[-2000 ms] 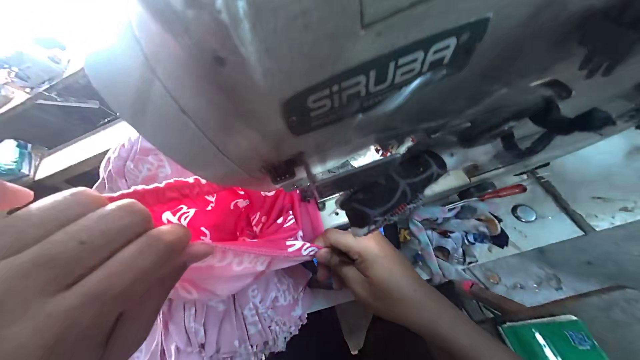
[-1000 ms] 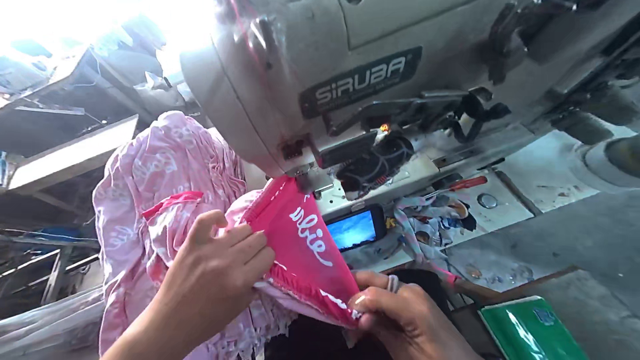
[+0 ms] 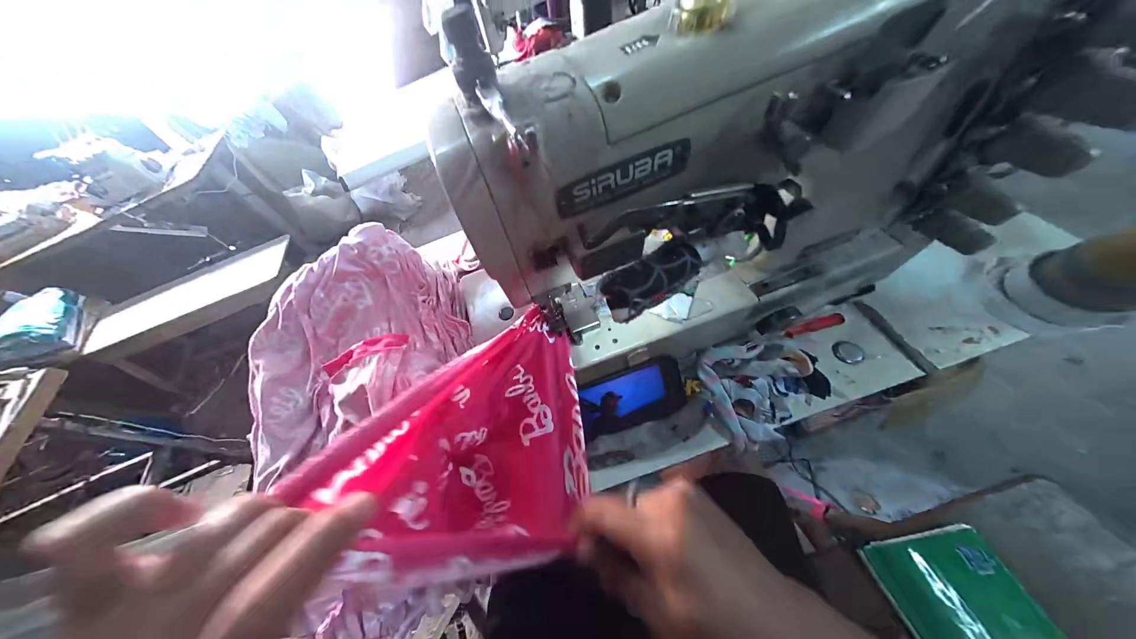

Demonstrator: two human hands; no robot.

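A bright pink printed fabric piece (image 3: 479, 444) stretches down from the presser foot (image 3: 557, 318) of a Siruba sewing machine (image 3: 621, 169). My right hand (image 3: 674, 550) grips its lower right corner, with a ring showing on one finger. At the lower left, my blurred left hand (image 3: 213, 550) lies against the fabric's left edge; whether its fingers pinch the cloth cannot be made out. Behind, a bundle of paler pink printed garments (image 3: 355, 302) hangs left of the needle area.
A phone with a lit screen (image 3: 632, 395) rests below the machine bed. Cloth scraps (image 3: 754, 382) and a red-handled tool (image 3: 815, 325) lie to its right. A green packet or book (image 3: 958, 586) is at the lower right. Wooden shelving (image 3: 186, 302) stands left.
The pink fabric, folded between both hands one second ago, is now spread wide below the presser foot. My left hand has moved left and down. The view has pulled back from the machine.
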